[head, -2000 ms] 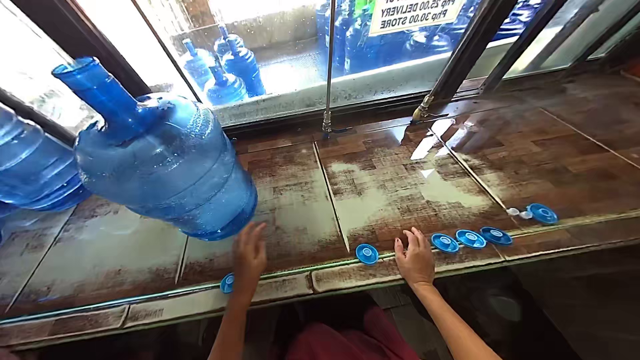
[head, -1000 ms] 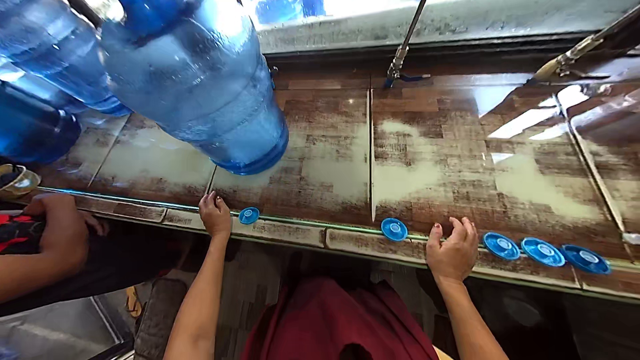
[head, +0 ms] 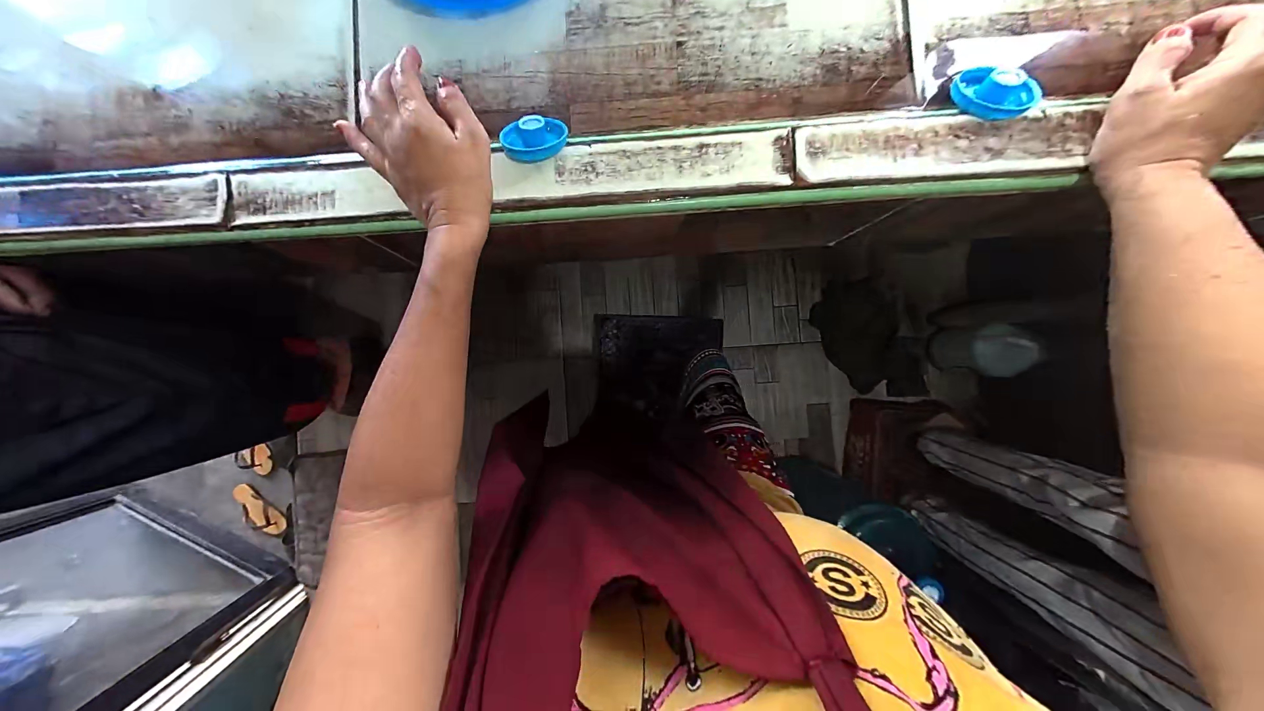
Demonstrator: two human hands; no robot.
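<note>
My left hand (head: pixel 425 143) rests at the tiled counter's edge with its fingers spread and nothing in it. Just right of it lies a blue plastic bottle cap (head: pixel 533 137). A second blue cap (head: pixel 995 92) lies on the counter edge farther right, left of my right hand (head: pixel 1180 104). That hand is at the upper right with its fingers bent, partly cut off by the frame, and no object shows in it. The base of a blue water bottle (head: pixel 459 5) shows at the top edge, above and right of my left fingertips.
The tiled counter (head: pixel 681 163) runs across the top with a raised edge. At the left is a person in dark trousers (head: pixel 128 385). Below are sandals (head: pixel 259 509) on the floor and a dark-framed glass panel (head: pixel 128 592). Striped cloth (head: pixel 1047 513) hangs at the lower right.
The view has tilted down strongly, so most of the large bottle and the row of caps at the right are out of frame. My left hand has come to the counter edge from lower down.
</note>
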